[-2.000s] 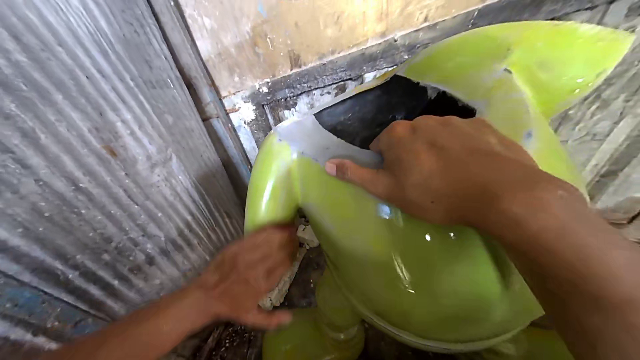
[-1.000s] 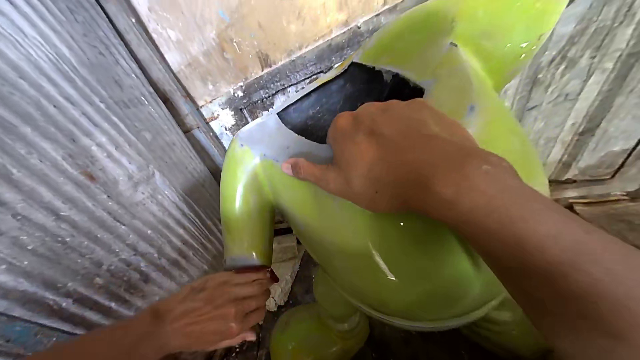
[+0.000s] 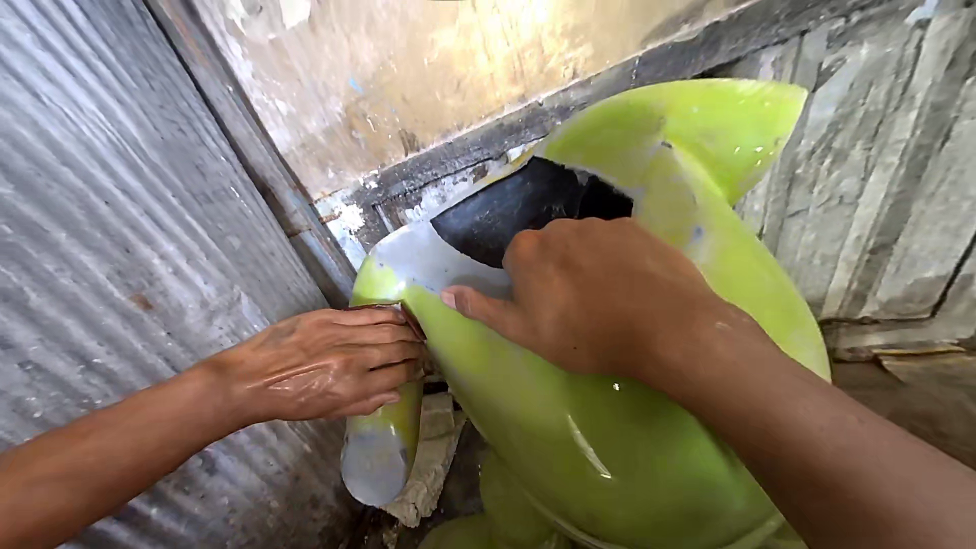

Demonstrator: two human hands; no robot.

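Note:
A glossy green hollow figure (image 3: 625,450), with a rounded body and an arm (image 3: 381,450) ending in a grey patch, fills the middle and right. Its top has an opening (image 3: 511,206) with a dark inside. My right hand (image 3: 602,297) grips the rim of this opening, thumb outside on the green surface, fingertips hidden inside. Against the upper part of the figure's arm lies my left hand (image 3: 343,362), pressing a reddish-brown sheet, apparently sandpaper (image 3: 412,320), whose edge shows past the fingers.
Corrugated metal sheeting (image 3: 137,229) stands at the left. Behind the figure are a stained wall (image 3: 427,69) and a weathered grey panel (image 3: 877,175) at the right. A pale broken block (image 3: 431,465) lies on the floor beneath the figure's arm.
My left hand has moved up from the lower end of the figure's arm to its upper part, uncovering the grey end. My right hand stays on the rim.

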